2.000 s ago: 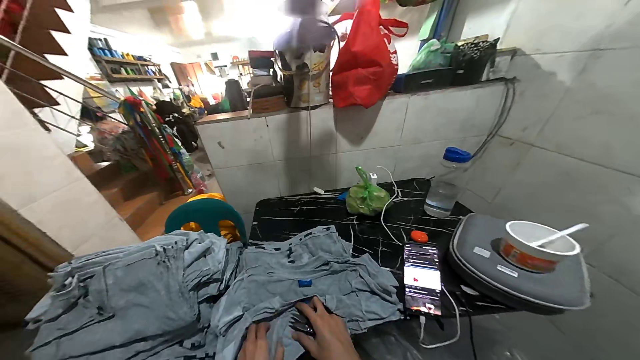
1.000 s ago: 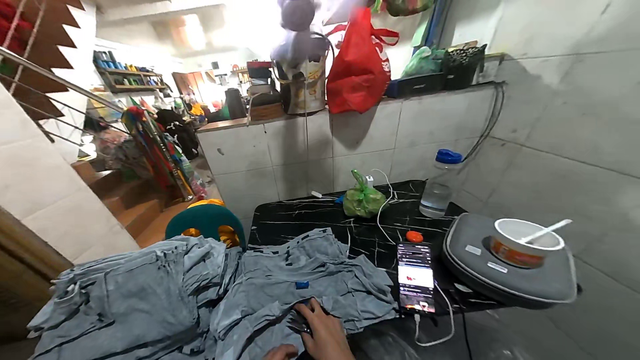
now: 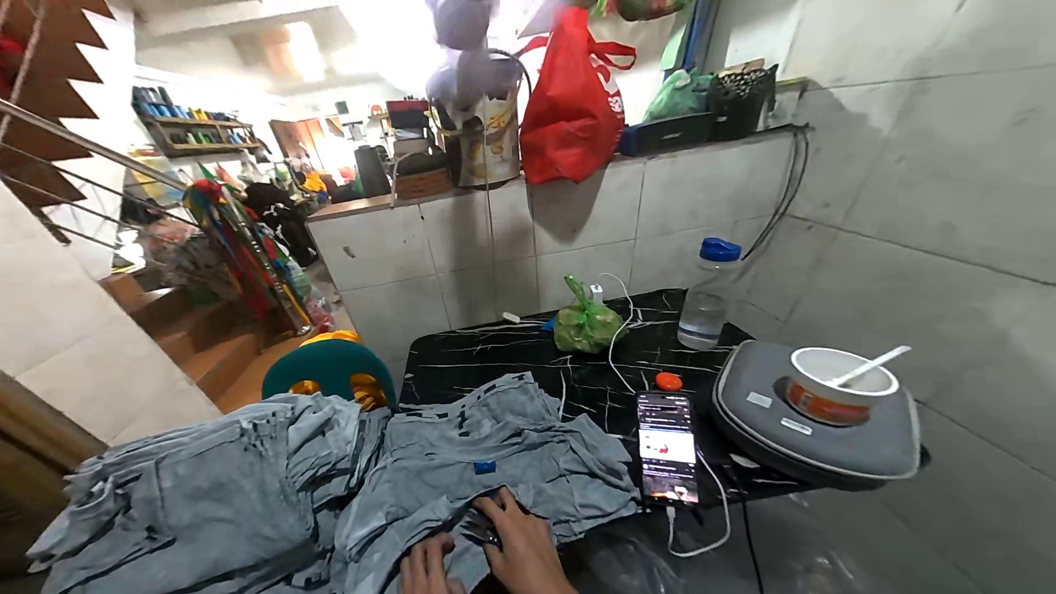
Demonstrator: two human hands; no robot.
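Note:
A grey garment point(image 3: 462, 454) with a small blue label point(image 3: 484, 467) lies spread over the near left part of the black marble-patterned table. My right hand point(image 3: 520, 536) rests on its lower part, with a small dark metal tool point(image 3: 481, 528), perhaps thread snips, held in the fingers. Just to the left, my left hand point(image 3: 429, 565) lies on the same cloth at the bottom edge of the view, its fingers slightly bent. A pile of similar grey garments point(image 3: 214, 495) touches the spread one on the left.
A plugged-in phone point(image 3: 667, 445), an orange lid point(image 3: 669, 381), a water bottle point(image 3: 706, 297) and a green plastic bag point(image 3: 587, 322) stand or lie on the table point(image 3: 437, 363). On the right, a white bowl point(image 3: 837, 384) with a spoon sits on a grey case point(image 3: 742, 412). A teal chair back point(image 3: 330, 369) stands behind the pile.
My left hand was mostly out of view at the bottom edge one second ago; now more of it shows on the cloth beside my right hand.

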